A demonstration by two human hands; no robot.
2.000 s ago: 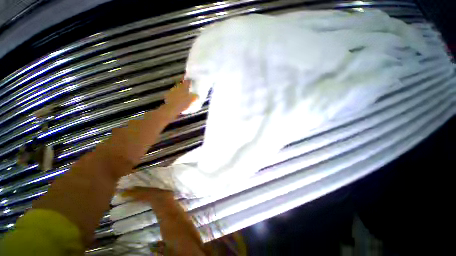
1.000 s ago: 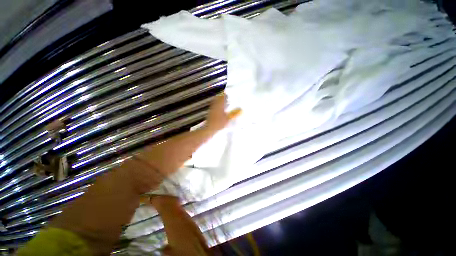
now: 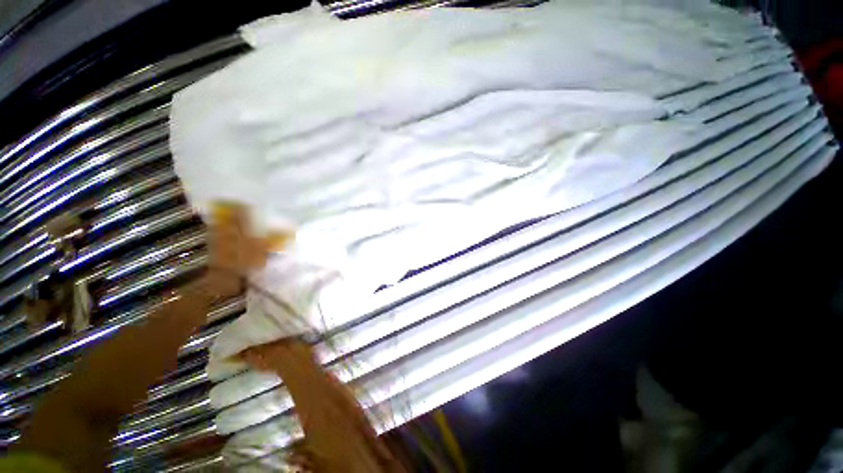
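Observation:
A white cloth lies over the long rack of shiny metal bars. Its upper part is loose and rumpled; its near side runs in parallel ridges along the bars. My left hand, with yellow-orange caps on its fingertips, holds the cloth's left edge. My right hand is lower, its fingers at the left end of the near folds; whether they grip the cloth is not clear. Thin strands hang near the folded ends between my hands. The image is blurred and overexposed around my left fingertips.
Small clips with pale pads sit on the bare bars at the left. Dark floor lies beyond the rack's near edge, with a pale bundle at the bottom right. A red object shows at the right rim.
My left hand has moved left, and the loose cloth now spreads further left over the bars. My right hand has stayed at about the same place by the near folds.

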